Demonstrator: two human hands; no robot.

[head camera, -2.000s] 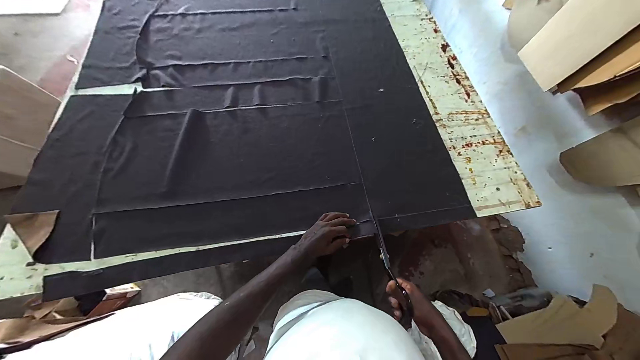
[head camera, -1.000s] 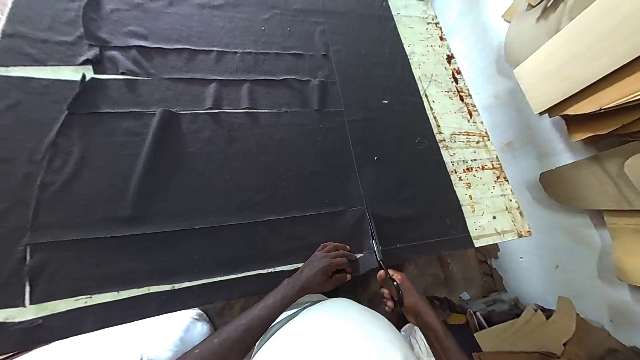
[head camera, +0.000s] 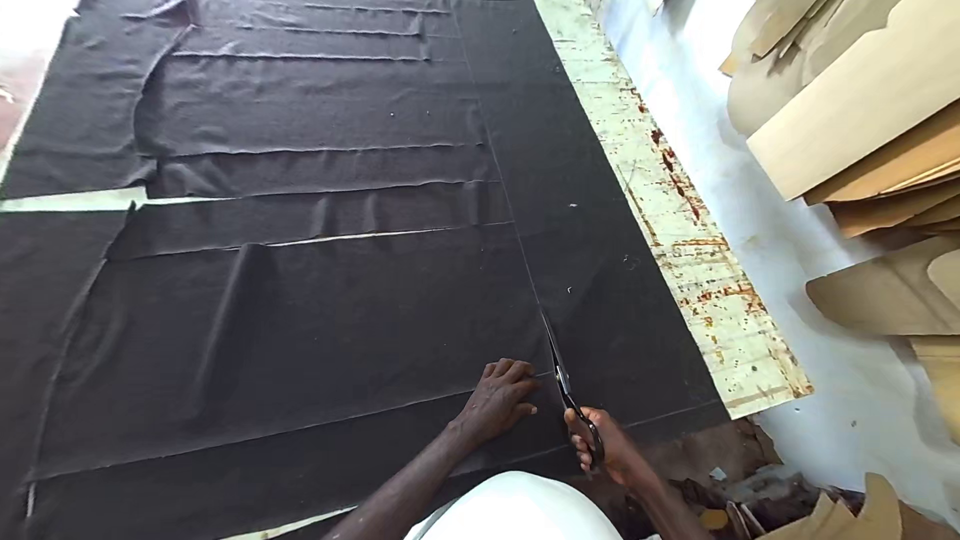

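Dark fabric, cut and creased in several strips, lies over a pale, paint-worn table. My right hand grips the black handles of large fabric shears at the near part of the cloth. The blades point away from me along a thin pale line that runs up the fabric. Just left of the blades, my left hand rests palm down on the cloth, fingers spread a little, holding nothing that shows. The lower blade is partly hidden by fabric.
Brown card patterns hang against the pale blue-white wall at the right. More card pieces and dark scraps lie below the table's near right corner. The rusty table edge runs along the right side of the cloth.
The shears in my right hand have moved forward along the pale line, farther from the near edge of the cloth. My left hand has moved forward onto the fabric too.
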